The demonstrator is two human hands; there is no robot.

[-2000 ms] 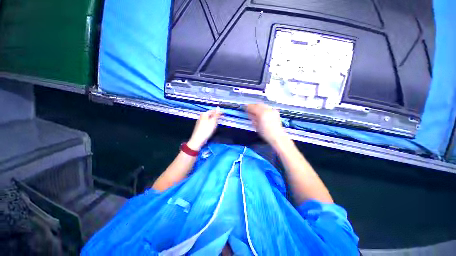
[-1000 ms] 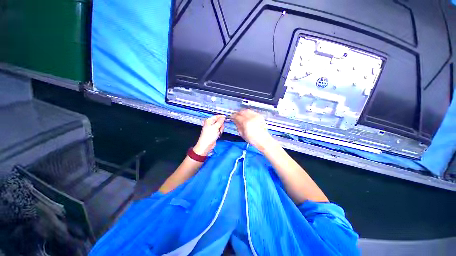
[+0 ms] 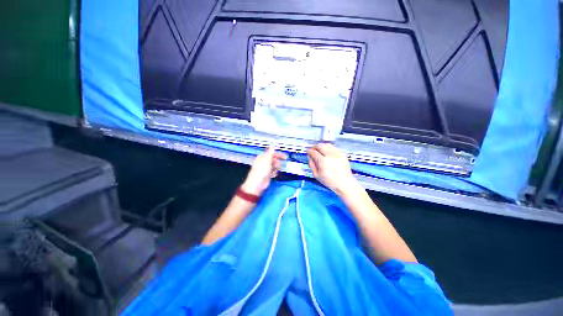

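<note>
The black TV panel module (image 3: 216, 68) lies back side up with a bright central mounting plate (image 3: 302, 89). Its bottom metal rail (image 3: 401, 150) runs along the near edge. My left hand (image 3: 266, 170) is at the near edge below the plate, fingers bent and close together. My right hand (image 3: 327, 162) is just to its right, with its fingertips at the rail below the plate's right part. Whether either hand grips something thin is too small and blurred to tell.
The panel lies on a light-blue padded pallet (image 3: 111, 68). The line edge rail (image 3: 432, 192) runs between me and the pallet. A green surface (image 3: 37, 55) is at the far left. Grey box-like forms (image 3: 55, 179) stand at the lower left.
The panel and its central plate now appear further left in view. My hands have shifted rightward along the near edge relative to the panel, to below the central plate, with a gap between them.
</note>
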